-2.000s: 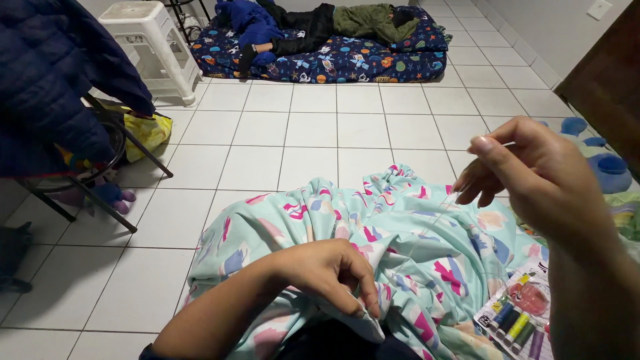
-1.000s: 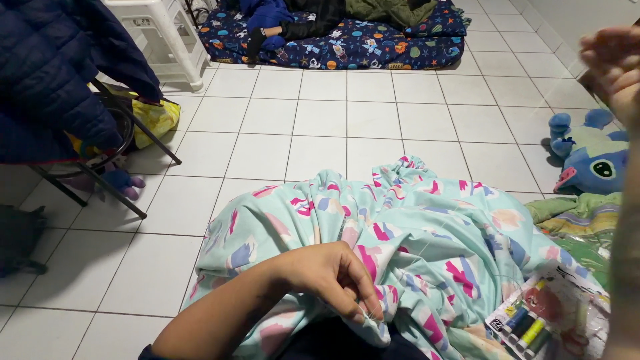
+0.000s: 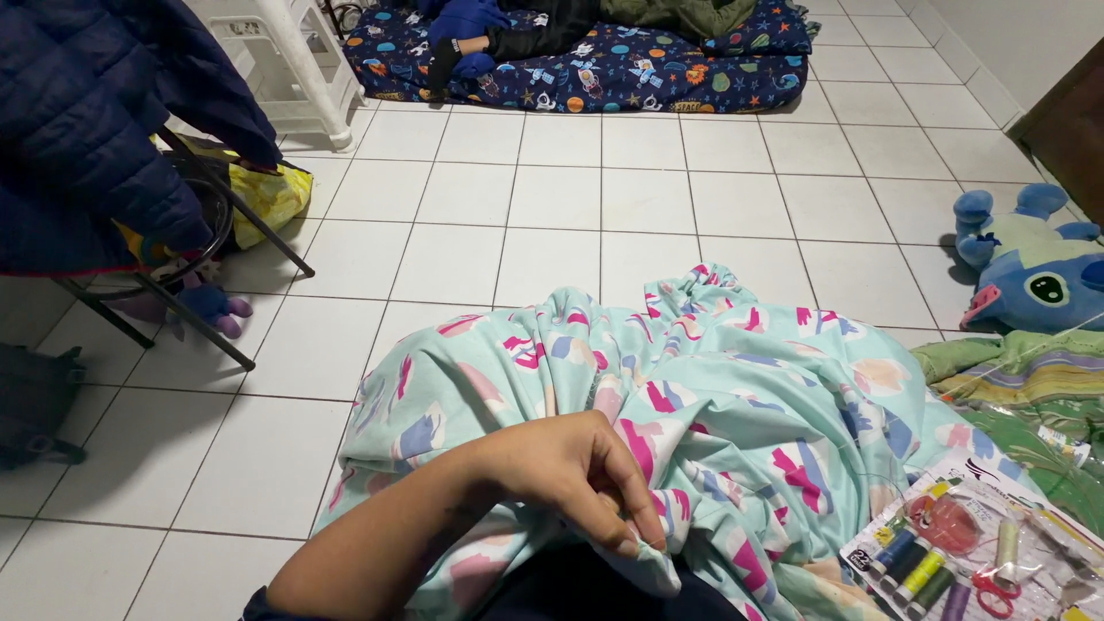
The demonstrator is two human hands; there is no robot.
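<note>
My left hand (image 3: 595,487) pinches an edge of the mint-green patterned fabric (image 3: 733,388) between thumb and fingers, low in the middle of the view. The fabric lies bunched over my lap and the floor, with pink, blue and peach shapes on it. A thin pale thread (image 3: 1026,355) runs up toward the right edge of the view. My right hand is out of view. At the lower right rests a sewing kit (image 3: 975,535) in clear packaging, with several thread spools and small red-handled scissors (image 3: 996,595).
A blue plush toy (image 3: 1035,276) and green striped cloth (image 3: 1018,371) lie on the right. At the left stand a chair with a jacket (image 3: 95,147), a yellow bag (image 3: 272,198) and a white plastic stool (image 3: 285,69). A person (image 3: 535,39) lies on a patterned mattress (image 3: 586,82) at the back.
My right hand has moved up and to the right, out of view. My left hand has stayed on the fabric edge.
</note>
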